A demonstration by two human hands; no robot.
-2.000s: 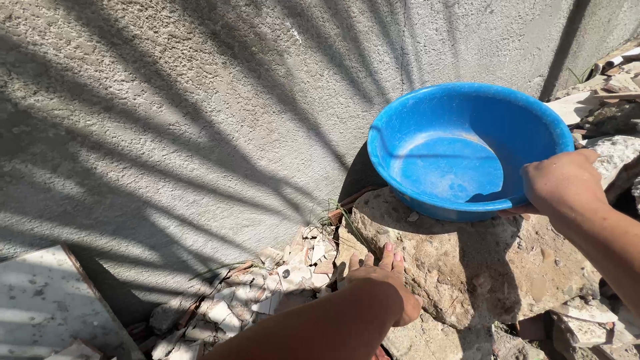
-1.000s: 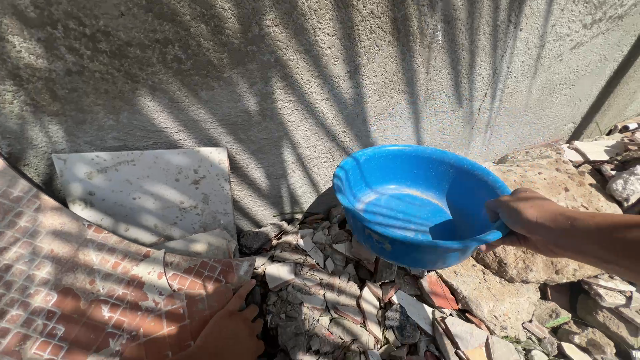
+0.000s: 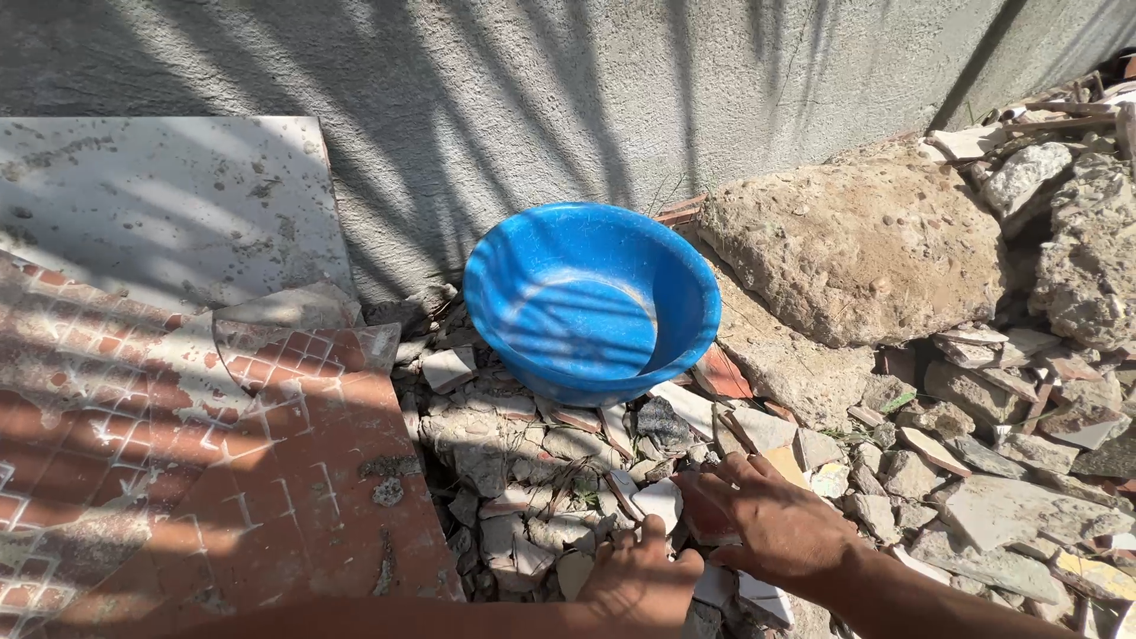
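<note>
A blue plastic basin [image 3: 581,324], which looks empty, rests on rubble against the wall. Below it, at the bottom centre, my left hand [image 3: 641,572] is at the broken tile pieces, next to a white shard [image 3: 658,504]. My right hand [image 3: 770,519] lies just to its right, fingers spread over a reddish tile piece [image 3: 707,515]. Whether either hand grips a shard cannot be told, since the palms and some fingertips are hidden.
A rough concrete wall [image 3: 550,98] runs along the back. At left lie a white stained slab [image 3: 160,204] and red tile slabs with mortar [image 3: 293,497]. A large concrete chunk [image 3: 861,248] and more rubble [image 3: 1003,524] are at right.
The basin, held at its rim by my right hand before, now stands on the rubble, let go. My right hand has moved down to the shards beside my left hand, which has moved off the red tile slab.
</note>
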